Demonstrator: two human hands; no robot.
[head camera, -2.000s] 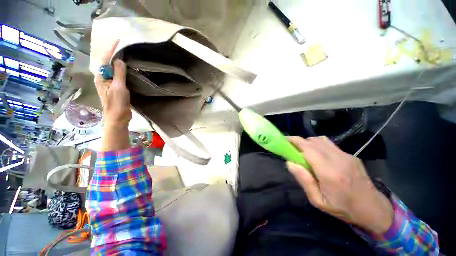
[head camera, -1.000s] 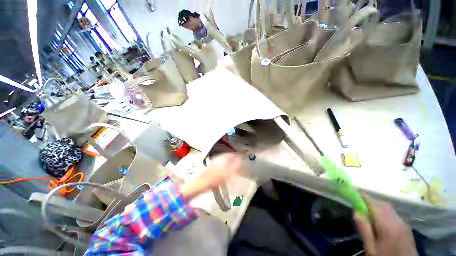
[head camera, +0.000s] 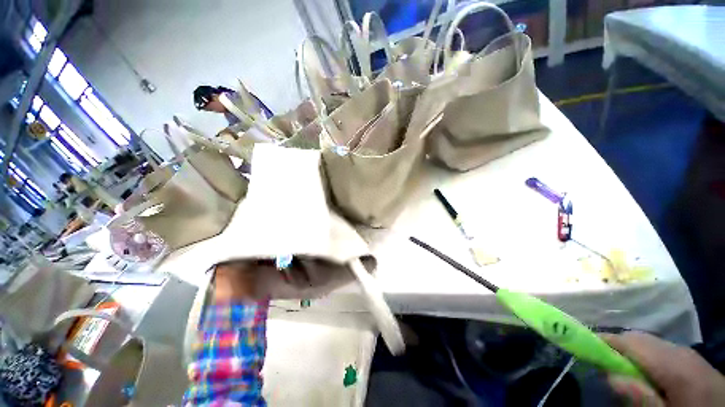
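Note:
A pale beige tote bag (head camera: 278, 199) lies on the white table's near edge with its mouth towards me and one strap hanging down. My left hand (head camera: 237, 282) is inside the bag mouth, partly hidden and blurred; its fingers cannot be made out. My right hand (head camera: 664, 374), cut off by the lower right edge, holds a bright green tool (head camera: 560, 330). The tool's thin dark tip points up and left over the table edge, apart from the bag.
Several beige bags (head camera: 374, 179) stand behind. A black-handled tool (head camera: 447, 205), yellow-tan block (head camera: 483, 256), purple piece (head camera: 544, 189), small red tube (head camera: 564, 221) and yellowish crumbs (head camera: 620, 269) lie on the table. A small fan (head camera: 135, 241) is at left; a person (head camera: 230, 107) is behind.
The view has swung up and right. My left hand has gone from the bag's rim into its mouth. The bag has turned mouth towards me, and the green tool is away from it.

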